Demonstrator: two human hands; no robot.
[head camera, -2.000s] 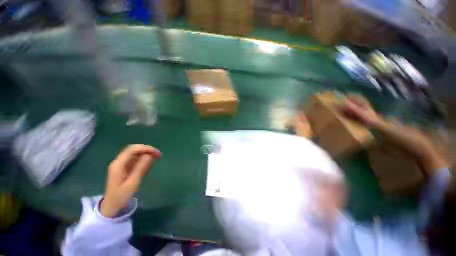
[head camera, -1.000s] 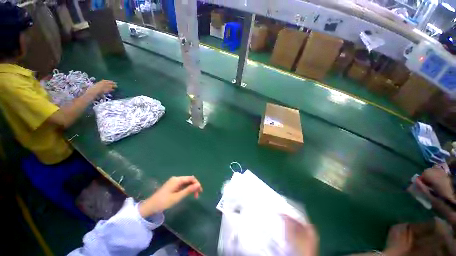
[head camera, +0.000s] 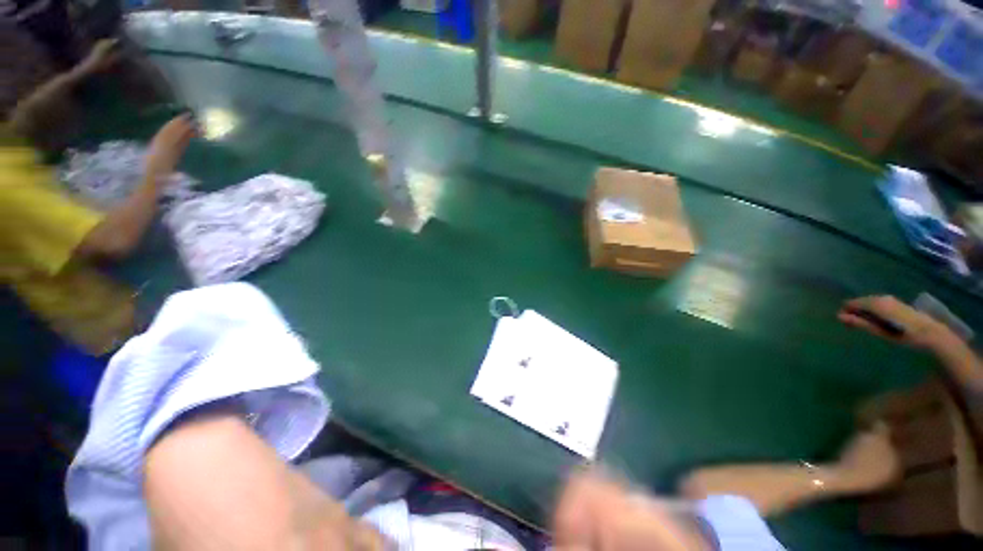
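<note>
A white label sheet (head camera: 550, 377) with small dark printed marks lies on the green table in front of me. A thin pale loop (head camera: 503, 308) is at its upper left corner. My left forearm crosses the lower left, and my left hand (head camera: 329, 530) is low and cut off by the bottom edge, its fingers hidden. My right hand (head camera: 617, 514) is a blur below the sheet at the bottom edge; its fingers and anything in them cannot be made out. A brown carton (head camera: 638, 224) with a white label on top stands beyond the sheet.
A bagged pale bundle (head camera: 246, 224) lies left of a metal post (head camera: 372, 118). A person in yellow (head camera: 54, 221) works at far left. At right, another person's hands hold a dark slim tool (head camera: 875, 321) and touch a brown box (head camera: 916, 463). Blue-white packets (head camera: 922, 215) lie far right.
My left hand has drawn back from beside the sheets towards my body. My right hand has moved off the sheets and down, leaving the printed sheet uncovered. The view has shifted.
</note>
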